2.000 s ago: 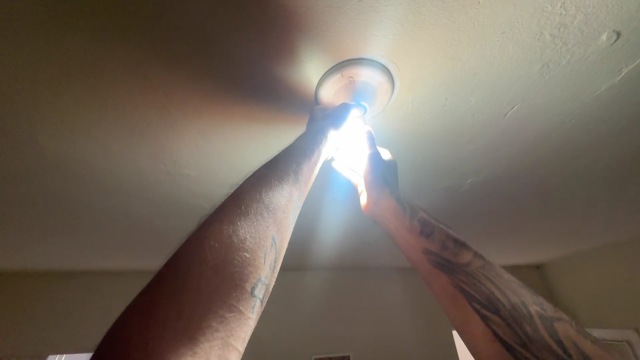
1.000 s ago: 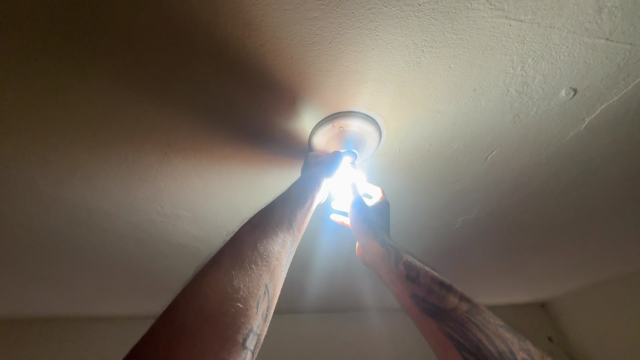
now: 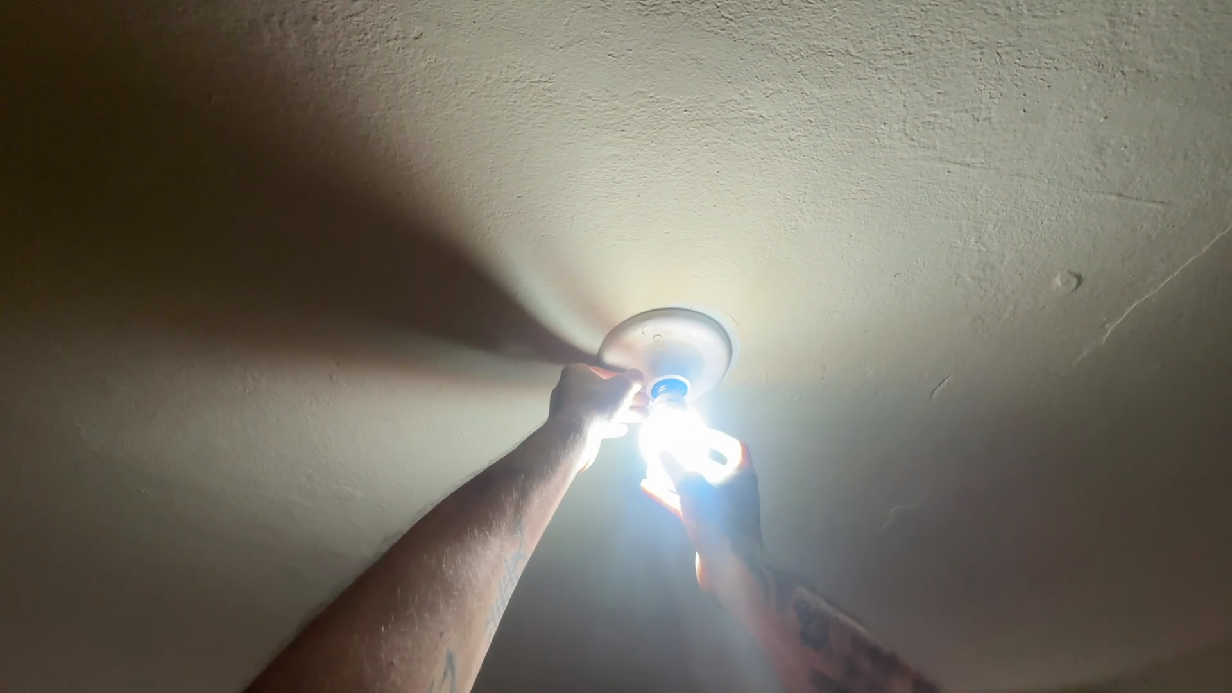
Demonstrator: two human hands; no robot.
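Observation:
A lit light bulb (image 3: pixel 672 428) glows brightly under a round white ceiling lampholder (image 3: pixel 664 342); its metal screw base shows just below the socket. My right hand (image 3: pixel 717 486) has its fingers around the lower part of the bulb, partly lost in the glare. Beside the socket, at the lower left rim of the lampholder, is my left hand (image 3: pixel 597 399), with its fingers bent and their tips near the bulb's neck. Glare hides whether those fingertips touch the holder or the bulb.
The textured, painted ceiling (image 3: pixel 866 192) surrounds the lampholder. It has a thin crack (image 3: pixel 1155 289) and a small round bump (image 3: pixel 1067 281) at the right. A broad dark shadow spreads leftward from my left hand.
My left hand has shifted left from the bulb's neck, so the screw base and socket show more plainly. My right hand remains at the bulb. The view has tilted upward.

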